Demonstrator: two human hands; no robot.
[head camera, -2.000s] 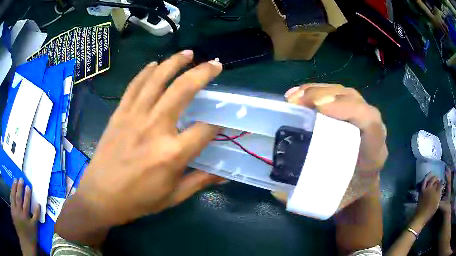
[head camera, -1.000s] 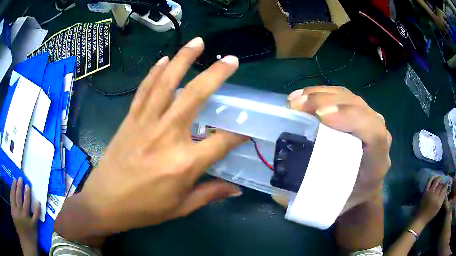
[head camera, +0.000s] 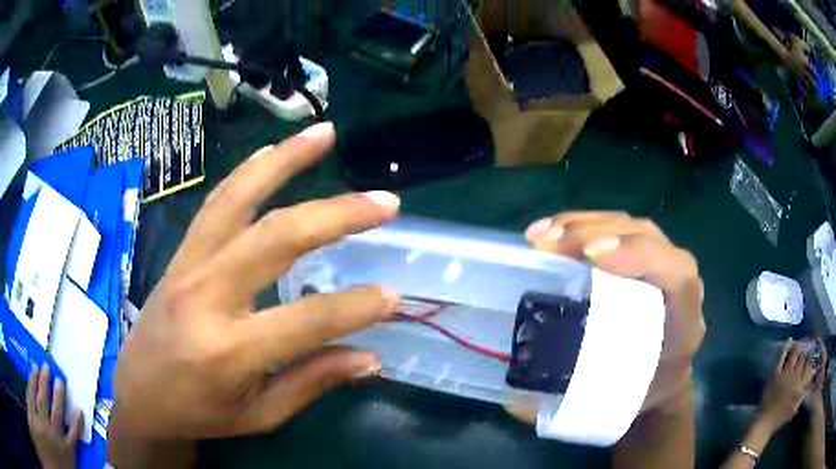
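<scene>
A frosted translucent oblong housing (head camera: 440, 266) is held above the table, its open side facing me. A white cover (head camera: 612, 357) sits around its right end. A small black square fan (head camera: 548, 342) is inside near that cover, with red and black wires (head camera: 456, 337) running left from it. My right hand (head camera: 642, 275) grips the covered end from behind and the right. My left hand (head camera: 247, 311) is at the left end, its index finger inside the housing on the wires and its thumb near the lower edge. The wire ends are hidden by the fingers.
Blue and white packaging (head camera: 69, 302) lies at left beside another person's hand (head camera: 53, 417). A black-and-yellow sticker sheet (head camera: 151, 142), a power strip (head camera: 284, 87), a black oblong case (head camera: 417, 147) and an open cardboard box (head camera: 527, 128) lie beyond. At right, another person's hands (head camera: 790, 380) work near a white part (head camera: 775, 298).
The housing and both hands sit lower in the view, as do the table objects. My left fingers have shifted left, showing more of the wires.
</scene>
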